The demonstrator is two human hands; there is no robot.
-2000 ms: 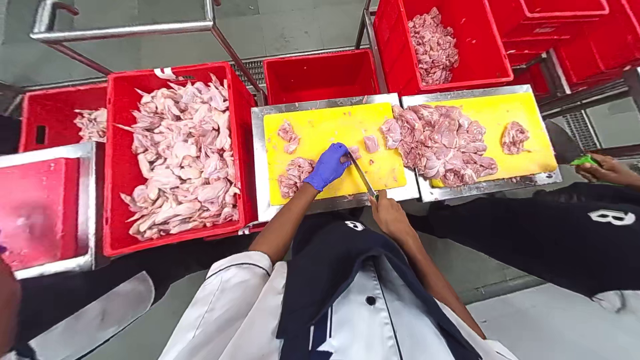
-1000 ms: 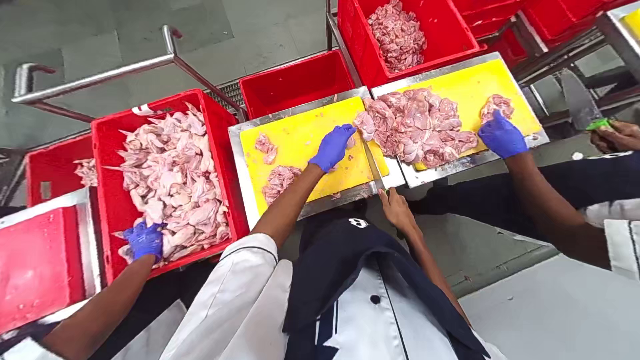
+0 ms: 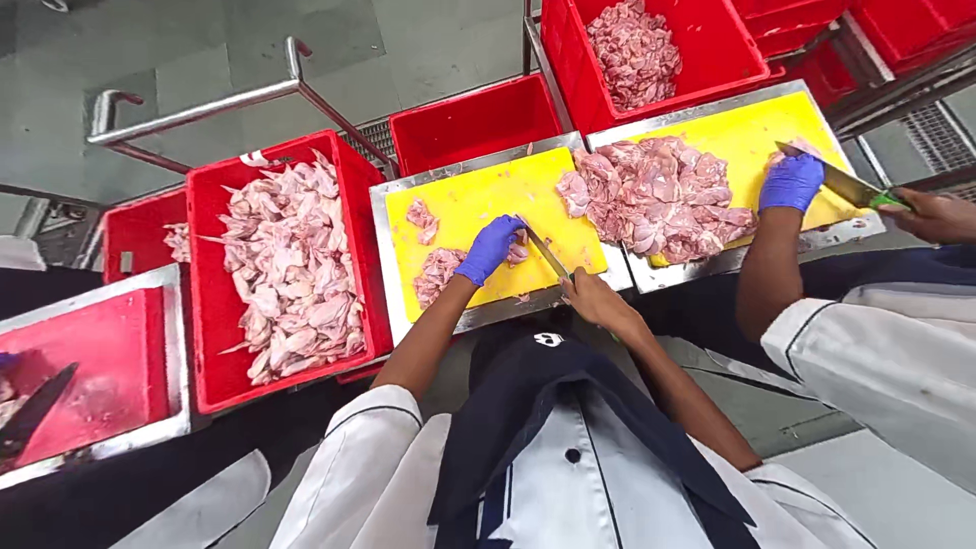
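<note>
My left hand [image 3: 492,250], in a blue glove, presses on a piece of raw chicken [image 3: 518,250] on the yellow cutting board [image 3: 488,200]. Bare, my right hand [image 3: 598,303] is closed on the handle of a kitchen knife [image 3: 545,248], whose blade points up and left with its tip close to the gloved fingers. Left of that hand lie a small piece of meat [image 3: 422,221] and a larger cluster of cut meat [image 3: 440,275]. A big heap of raw chicken [image 3: 663,194] spans the right edge of my board and the neighbouring one.
On the right a co-worker's gloved hand [image 3: 791,183] and bare hand [image 3: 932,216] work with a large knife [image 3: 842,183]. A red crate of chicken pieces [image 3: 293,267] stands left of my board, red crates [image 3: 473,126] lie beyond. At far left, another knife [image 3: 34,412] shows over a red board [image 3: 107,374].
My left hand has come back from the heap's edge toward the board's middle, onto a piece of chicken. The co-worker's knife has moved onto the right board. The gloved hand in the left crate is gone.
</note>
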